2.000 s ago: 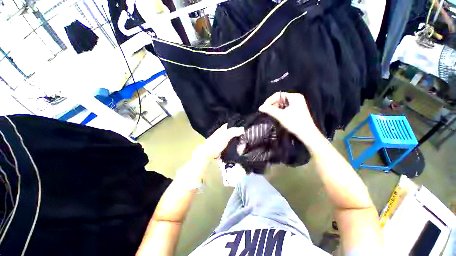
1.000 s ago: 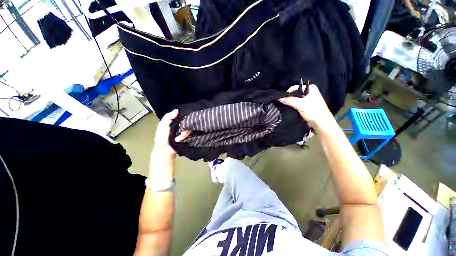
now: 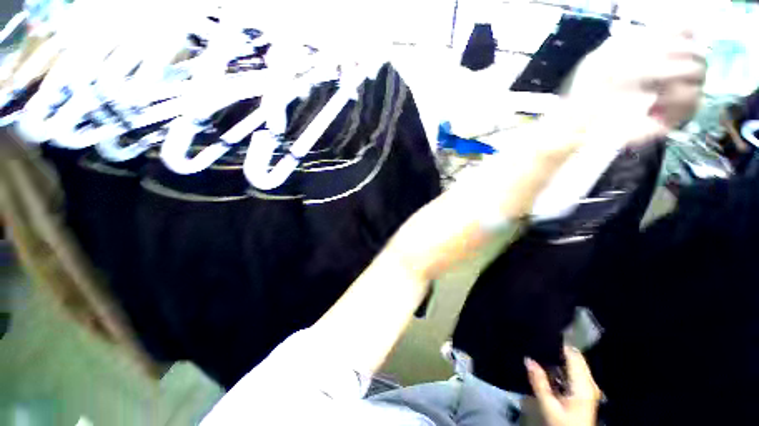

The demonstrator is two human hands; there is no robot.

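Note:
A black skirt (image 3: 524,308) with pale lines near its waistband hangs from a white hanger (image 3: 574,187) in front of me, right of centre. My left hand (image 3: 674,83) is raised at the upper right, blurred, and closed at the top of this hanger. My left forearm crosses the picture. My right hand (image 3: 568,391) is low, at the skirt's lower part, cut off by the bottom edge. Its thumb and a finger point up against the dark cloth; whether they grip it cannot be told.
A row of black skirts (image 3: 250,274) hangs at left on several white hangers (image 3: 270,166). A blurred brown garment (image 3: 58,250) hangs at the far left. More black cloth (image 3: 691,308) fills the right side. A small black garment (image 3: 478,47) and a blue object (image 3: 463,141) show behind.
The view has swung left to the row of hung skirts. My hands have left the opened striped lining; my left hand is now raised at a hanger, my right hand lower down.

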